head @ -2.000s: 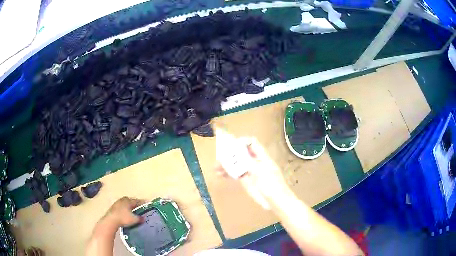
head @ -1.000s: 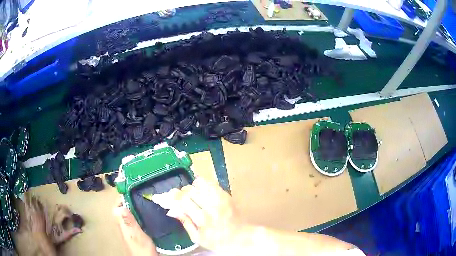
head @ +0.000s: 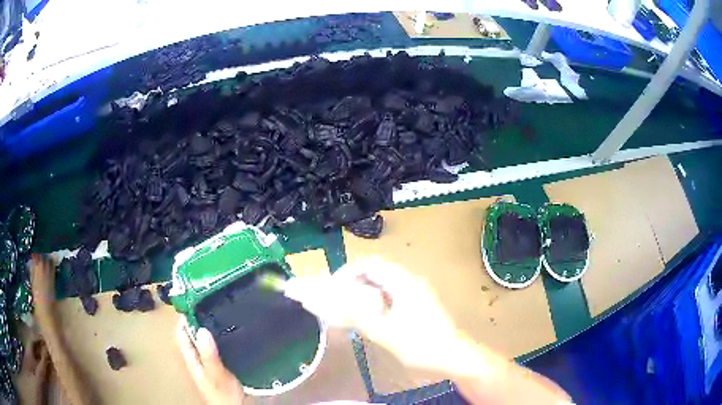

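Note:
A green shell [head: 224,261] with a black inner tray [head: 265,328] and a pale rim is tilted up at the lower left of centre. My left hand [head: 207,368] holds it by its left side. My right hand [head: 372,297] is over the shell's right side, overexposed, with its fingers closed around a pale object with a yellow-green tip [head: 273,282]. The tip is over the black tray; whether it touches cannot be told. The held object is mostly hidden by the fingers and glare.
A long heap of black parts [head: 261,158] lies behind the tan sheets. Two green shells [head: 513,244] stand side by side at right. Another person's arms [head: 49,324] reach in at left, near stacked shells. A pale metal post [head: 653,87] stands at upper right.
My right hand has come from the bench's middle to the shell, then moved slightly right and up. The shell has been lifted and turned. Another person's hands have moved at left.

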